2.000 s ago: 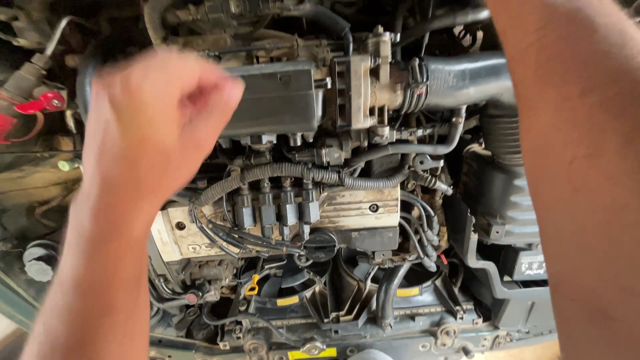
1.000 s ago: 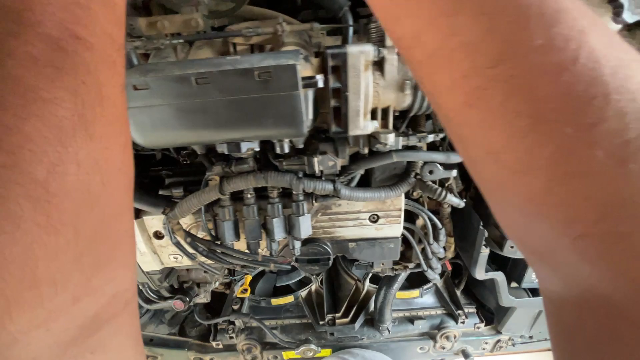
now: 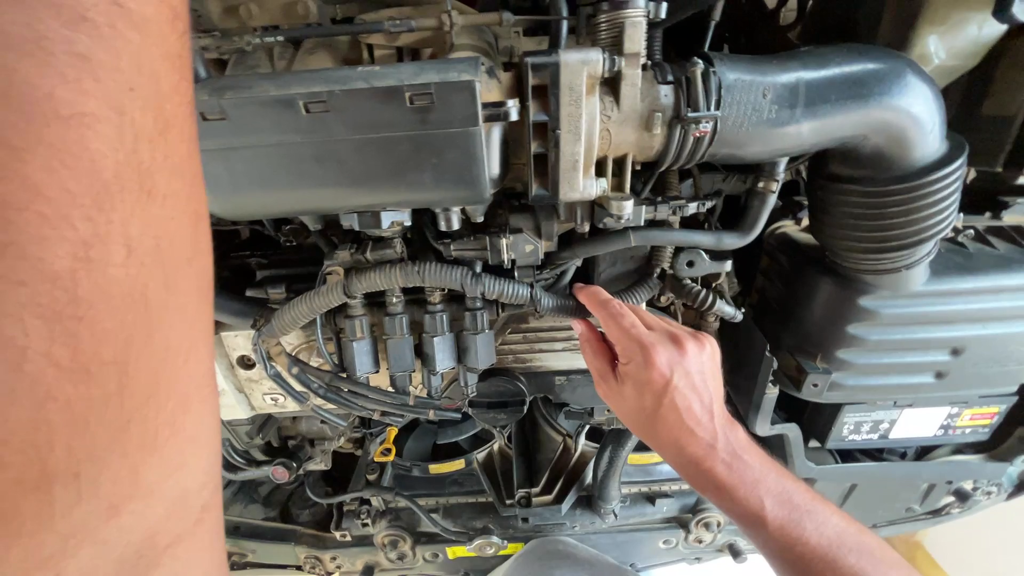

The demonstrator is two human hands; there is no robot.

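My right hand (image 3: 652,364) reaches in from the lower right. Its index finger lies over a grey corrugated wiring conduit (image 3: 408,276) and its thumb is at the conduit's lower edge, pinching it; the other fingers are partly hidden. My left forearm fills the left edge, its hand out of frame. Below the conduit, several black ignition wire connectors (image 3: 438,352) stand in a row beside the ribbed metal engine cover (image 3: 536,344). A round black oil filler cap (image 3: 498,398) sits under them, near bundled black cables (image 3: 336,388).
A black intake hose (image 3: 824,104) bends down to the air filter box (image 3: 896,336) at right, above a battery (image 3: 916,422). A black plastic cover (image 3: 344,136) lies at upper left. Below are a yellow dipstick handle (image 3: 386,445), the radiator fans and a radiator cap (image 3: 486,546).
The right hand, out of frame a second ago, has come down to the corrugated conduit. The left hand, raised in a blurred fist two seconds ago, is out of view.
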